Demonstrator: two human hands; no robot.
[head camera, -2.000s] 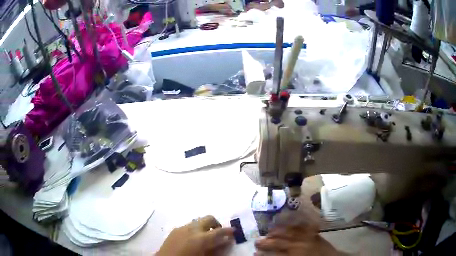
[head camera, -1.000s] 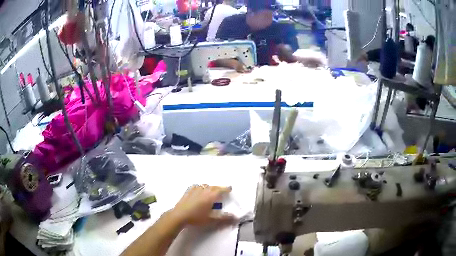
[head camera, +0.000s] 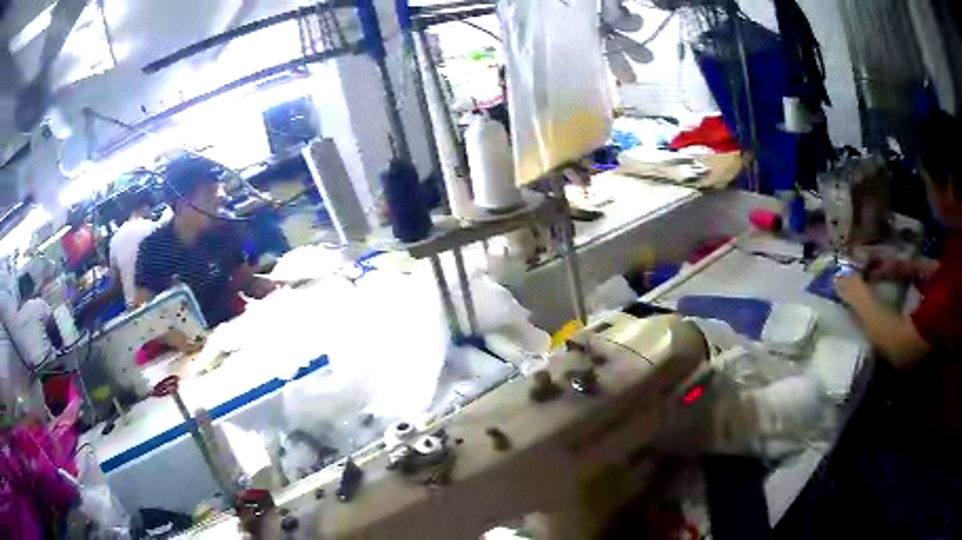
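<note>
The long beige-grey head of the industrial sewing machine (head camera: 496, 454) runs from the bottom centre up to the right, tilted in the picture. Knobs and a small white spool (head camera: 401, 435) sit on top of it. An upright rod with a red base (head camera: 253, 501) stands at its left end. The needle area and the panels in front of it are out of the picture. Neither my left hand nor my right hand is in view.
A thread stand behind the machine holds a dark cone (head camera: 406, 200) and a white cone (head camera: 491, 164). White fabric (head camera: 369, 338) lies on the table behind. A person in a striped top sits beyond it. At right, a person in red works at another machine (head camera: 849, 211). Pink fabric (head camera: 37, 464) lies far left.
The view has swung up and to the right. My left hand, which was on a white panel left of the machine, has gone out of the picture. The person in red has come into view.
</note>
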